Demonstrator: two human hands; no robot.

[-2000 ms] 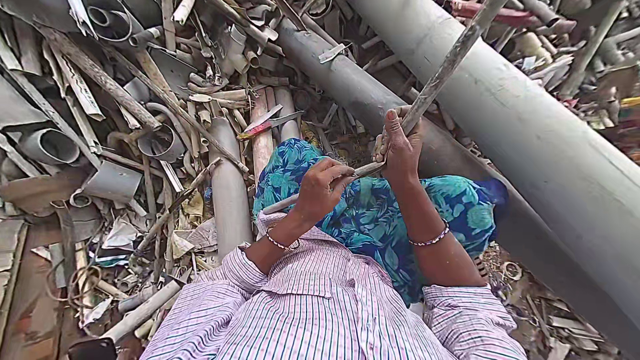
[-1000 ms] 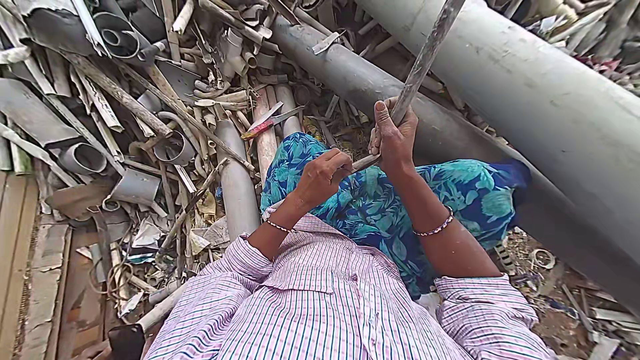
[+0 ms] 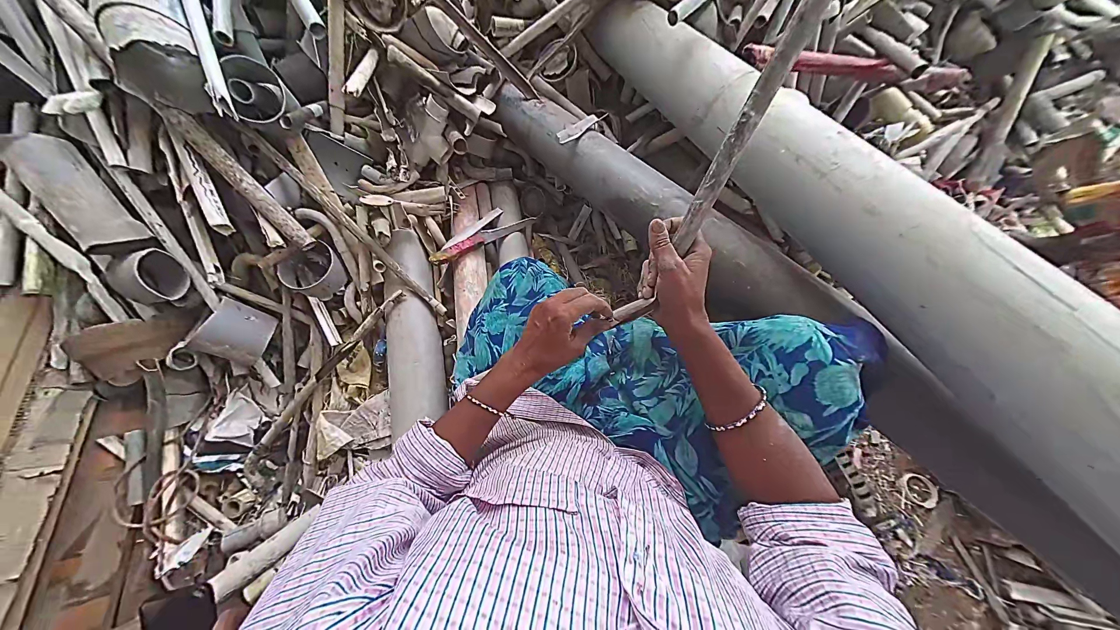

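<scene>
My right hand (image 3: 681,271) is closed around a long, dirty grey pipe (image 3: 739,131) that slants up toward the top of the view. Near the pipe's lower end, above my lap, is my left hand (image 3: 564,328), its fingertips and thumb pinching at the end of a short light piece (image 3: 633,310) that meets the pipe by my right palm. Whether that piece is part of the pipe, I cannot tell. Scissors or a similar pointed tool with a red part (image 3: 468,241) lie on the scrap pipes beyond my left knee.
Two large grey pipes (image 3: 875,192) run diagonally at the right, the darker one (image 3: 630,175) beside my leg. Heaped broken plastic pipes (image 3: 236,175) surround me. A grey pipe (image 3: 413,341) lies left of my knee. Flattened cardboard (image 3: 39,464) is at the far left.
My left hand was farther down the light piece two seconds ago and is now closer to my right hand. The pipe stays in my right hand. The view has shifted slightly.
</scene>
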